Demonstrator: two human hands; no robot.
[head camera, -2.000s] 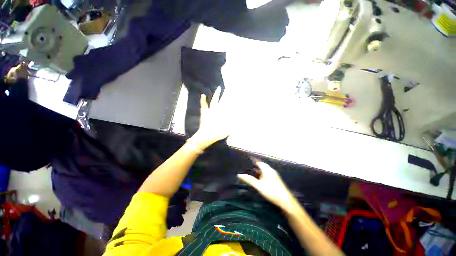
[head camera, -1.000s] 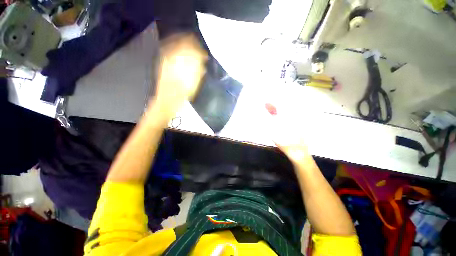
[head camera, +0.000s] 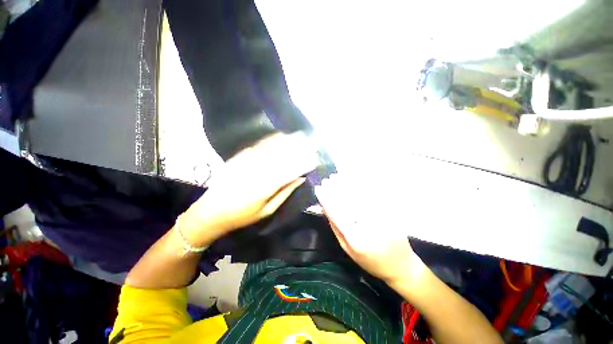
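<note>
A long dark curved cloth panel (head camera: 232, 74) runs from the top edge down to the table's front edge, with a faint purple line along it. My left hand (head camera: 259, 178) lies across its lower part, with the fingertips at the panel's right edge. My right hand (head camera: 366, 218), washed out by the lamp, meets them there, and both hands grip the cloth's edge between them. A small purple-blue bit of the panel shows between the fingertips. More dark cloth hangs below my hands towards my lap. The right fingertips are partly lost in glare.
Metal sewing machine parts (head camera: 538, 87) stand at upper right, beside a yellow-handled tool (head camera: 494, 104). The black shears' handles (head camera: 570, 161) lie to their right. A small dark piece (head camera: 593, 230) lies near the table's right end. A grey board (head camera: 94, 87) and bunched dark cloth (head camera: 101, 215) are at left.
The view has moved closer to the table. The panel now extends down towards me, and both hands, apart before, have come together at its right edge.
</note>
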